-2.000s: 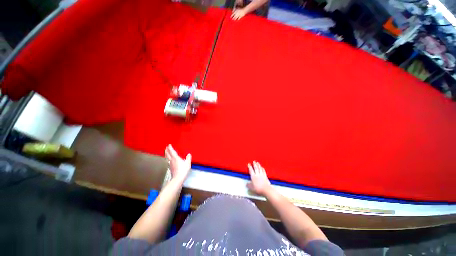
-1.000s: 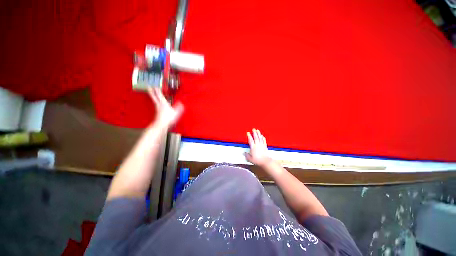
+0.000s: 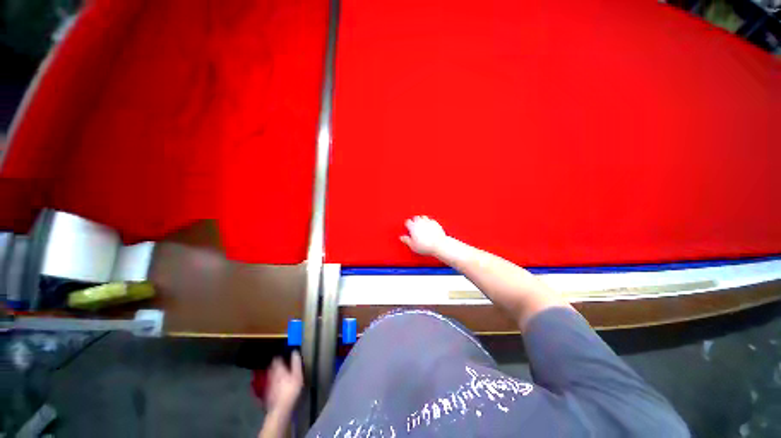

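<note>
Red fabric [image 3: 531, 145] covers most of the table, with a thin blue line and white paper [image 3: 394, 291] along its near edge. A long metal rail [image 3: 321, 162] crosses the fabric and runs past the near table edge. My right hand [image 3: 424, 236] lies on the red fabric right of the rail, fingers apart, holding nothing. My left hand [image 3: 283, 383] is low beside the rail's near end, blurred; what its fingers do or touch cannot be told. A small red patch shows behind it. The cutter is not distinctly visible.
Blue fittings [image 3: 348, 331] sit beside the rail at the table edge. A pale wooden stick [image 3: 591, 292] lies on the white paper. A yellow block [image 3: 111, 295] and a white box-like part [image 3: 81, 248] are at the left. Grey floor shows below the table.
My left hand has moved from the cutter down to the rail's near end. The cutter has left its place on the fabric. My right hand has moved from the near edge onto the fabric.
</note>
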